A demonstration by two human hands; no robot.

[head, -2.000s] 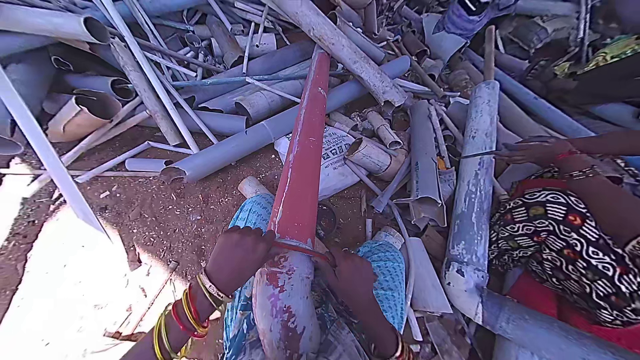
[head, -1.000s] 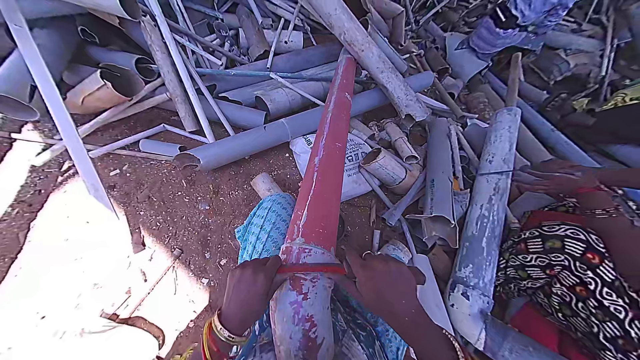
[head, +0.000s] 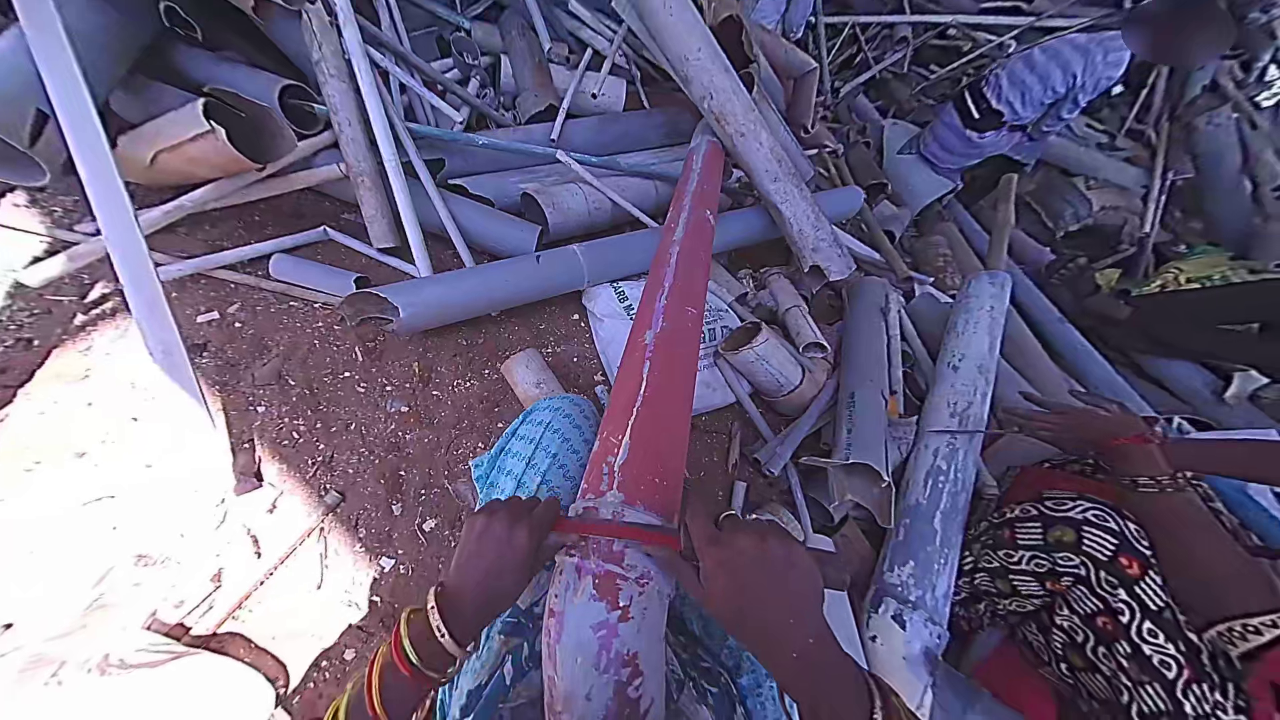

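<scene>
A long red plastic pipe (head: 655,370) points away from me, its near end mottled grey and red between my knees in blue patterned cloth. A thin red strip-like tool (head: 620,532) lies across the pipe just past the mottled part. My left hand (head: 508,550) is closed on the strip's left end, and my right hand (head: 755,580) grips its right end. Bangles ring my left wrist. What the strip is made of, I cannot tell.
A co-worker's hand (head: 1095,430) is at the right, by a thin blade across a grey pipe (head: 945,440). A grey pipe (head: 600,260) lies across beyond my knees, before a heap of scrap pipes. A printed white sack (head: 620,310) lies under the red pipe.
My hands and the red strip sit nearer the mottled end of the pipe than two seconds ago, when the strip was tilted. The view has shifted somewhat.
</scene>
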